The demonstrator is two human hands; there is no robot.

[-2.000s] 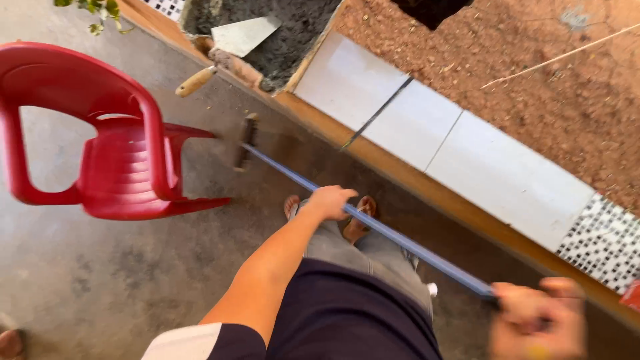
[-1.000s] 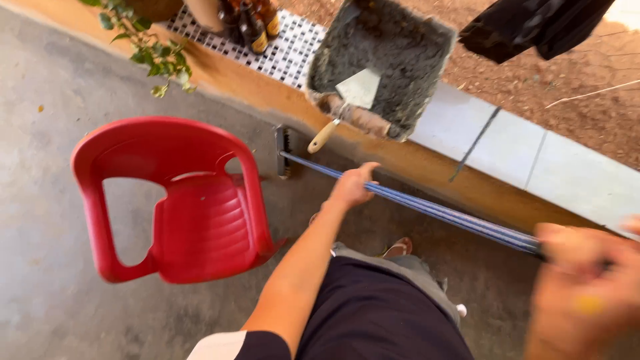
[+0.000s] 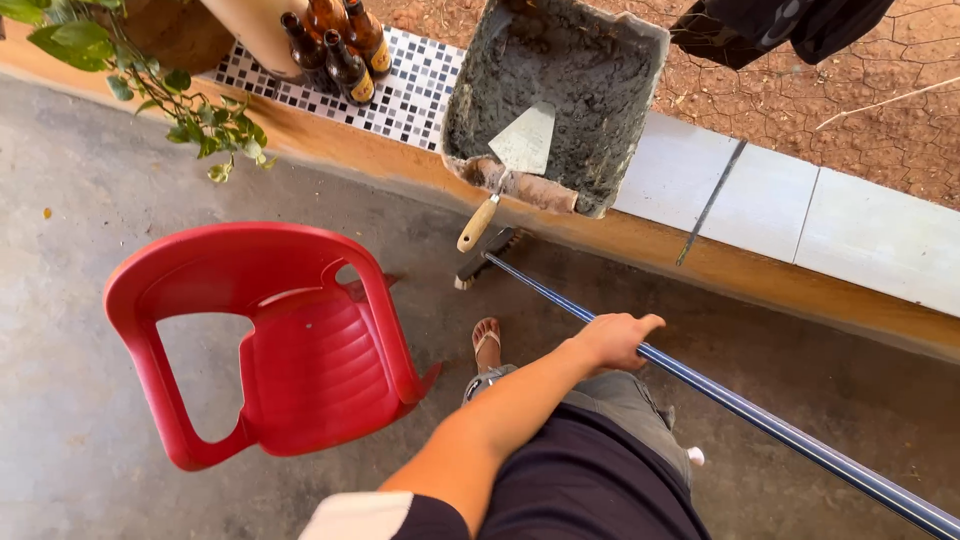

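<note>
My left hand [image 3: 616, 341] is closed around the blue handle [image 3: 757, 420] of a push broom, with its thumb pointing out to the right. The dark broom head [image 3: 487, 259] rests on the concrete floor near the foot of the low wall, its bristles partly visible. The handle runs out of the view at the lower right, and my right hand is out of view. Above the broom head, a trowel [image 3: 529, 139] with a wooden handle lies across the rim of a mortar-filled tub [image 3: 660, 75], its handle overhanging the wall's edge.
A red plastic chair [image 3: 322, 367] stands at the left. On the low wall are white tiles [image 3: 877, 225], mosaic tiles [image 3: 420, 97], several brown bottles [image 3: 349, 71] and a dark thin strip [image 3: 712, 202]. A leafy plant [image 3: 202, 124] hangs over the wall's edge. Wire mesh [image 3: 750, 112] borders the soil.
My right hand, on the broom handle in both earlier frames, has left the view. My left hand stays on the handle. The view has shifted leftward along the wall since two seconds ago.
</note>
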